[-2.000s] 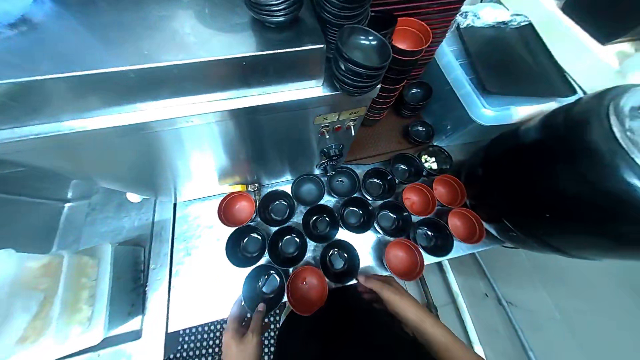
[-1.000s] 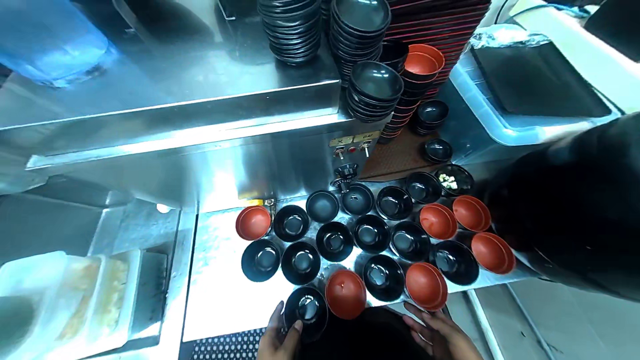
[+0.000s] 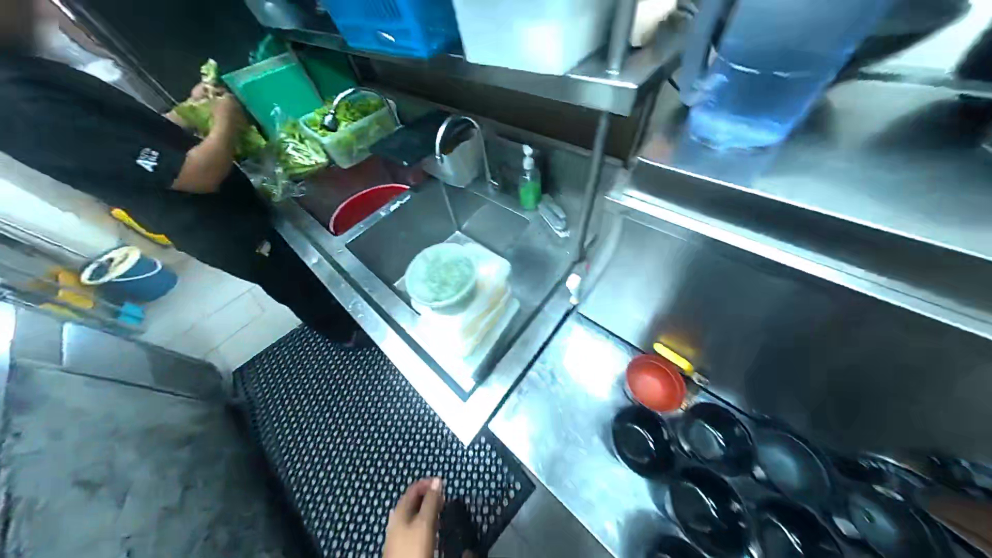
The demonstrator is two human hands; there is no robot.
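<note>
My left hand point(image 3: 415, 515) is at the bottom middle, over the black perforated floor mat point(image 3: 356, 442). Its thumb and fingers are loosely bent and a little apart, with nothing seen in them. My right hand cannot be made out. To the right of my left hand, on the steel counter point(image 3: 566, 434), stand a red bowl point(image 3: 656, 383) and several black bowls point(image 3: 642, 440), some cut off by the frame. A blurred brown shape at the lower right edge cannot be identified.
A steel sink point(image 3: 403, 225) holds stacked containers under a round, pale green-topped container point(image 3: 441, 276). A co-worker in dark clothes point(image 3: 116, 147) handles leafy greens at the upper left. A yellow-handled tool point(image 3: 673, 356) lies behind the red bowl. A soap bottle point(image 3: 529, 182) stands behind the sink.
The view has swung far to the left, toward the sink and co-worker. My left hand was at a black bowl and is now away from the bowls. The right hand has left view.
</note>
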